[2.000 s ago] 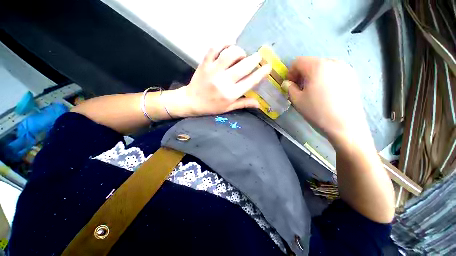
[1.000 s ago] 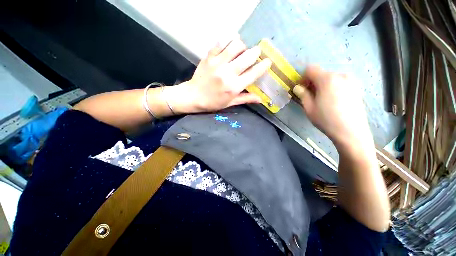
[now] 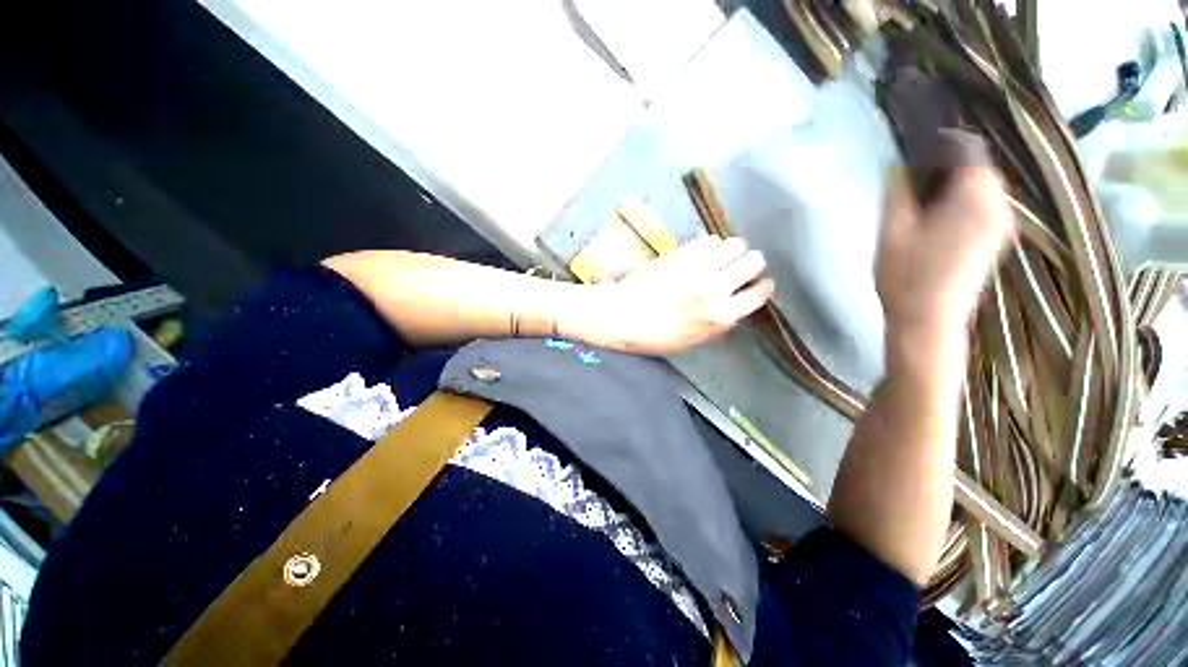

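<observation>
My left hand (image 3: 691,297) is over the grey board (image 3: 827,450), holding down a brown strap (image 3: 797,358). The strap's short end sticks out beyond my fingers, and its long part runs right towards the heap. The yellow jig (image 3: 623,245) lies left of the strap, partly hidden by my left hand. My right hand (image 3: 951,222) is raised at the right, blurred, closed around a dark object (image 3: 920,115) that looks like the hammer; its exact shape is smeared.
A large heap of striped brown straps (image 3: 1088,300) lies at the right. A fanned grey-silver pile (image 3: 1094,593) is at lower right. The white table (image 3: 443,104) is beyond the board. Crumpled blue plastic (image 3: 65,378) is at far left. A thin pale strip (image 3: 769,446) lies along the board's near edge.
My left hand has moved from the jig onto the strap, now out of the jig. My right hand has let go of the strap, risen and taken hold of the dark object. The view has shifted.
</observation>
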